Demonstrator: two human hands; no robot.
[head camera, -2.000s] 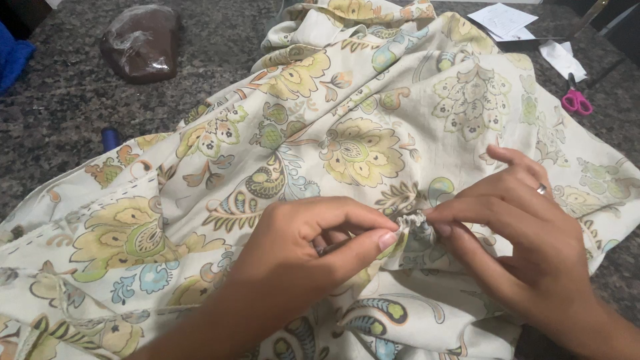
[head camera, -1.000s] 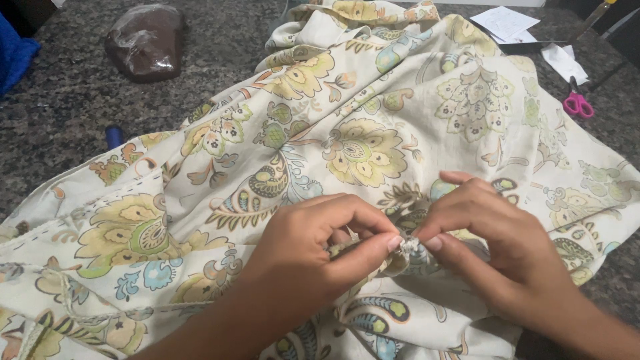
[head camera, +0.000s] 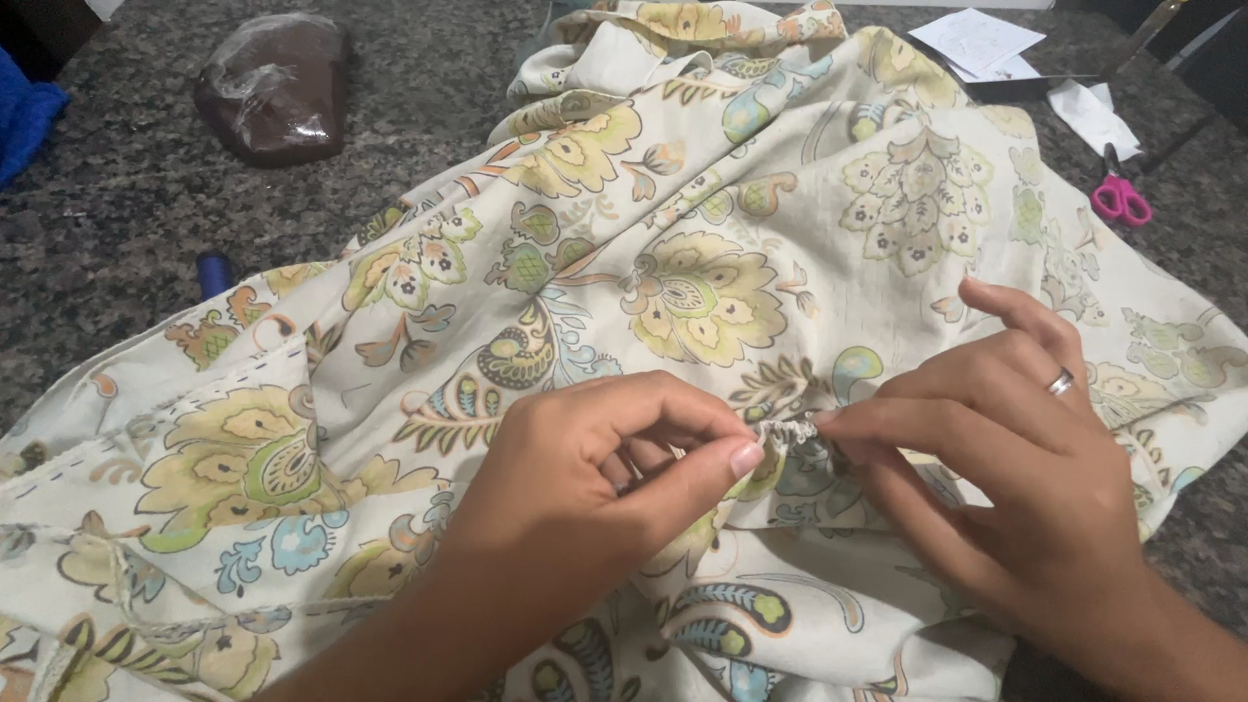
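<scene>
A cream fabric with a floral and paisley print (head camera: 702, 292) lies spread in folds over the counter. My left hand (head camera: 624, 468) pinches its gathered edge (head camera: 788, 429) between thumb and index finger. Just to the right, my right hand (head camera: 994, 448), with a ring on one finger, pinches the same bunched edge, its little finger raised. A short stretch of small puckers shows between the fingertips. Whether a needle is there cannot be seen. Dark running stitches (head camera: 146, 429) line a fabric edge at the left.
On the speckled granite counter (head camera: 419, 88) are a brown object in clear plastic wrap (head camera: 278, 93), a blue thread spool (head camera: 214, 275), pink-handled scissors (head camera: 1119, 197), a crumpled white tissue (head camera: 1094, 117) and white papers (head camera: 977, 41). Blue cloth (head camera: 27, 122) is at the far left.
Between the frames my fingers have shifted slightly along the gathered edge, and the right hand's little finger is raised again after being lower one second ago. Both hands keep their pinch.
</scene>
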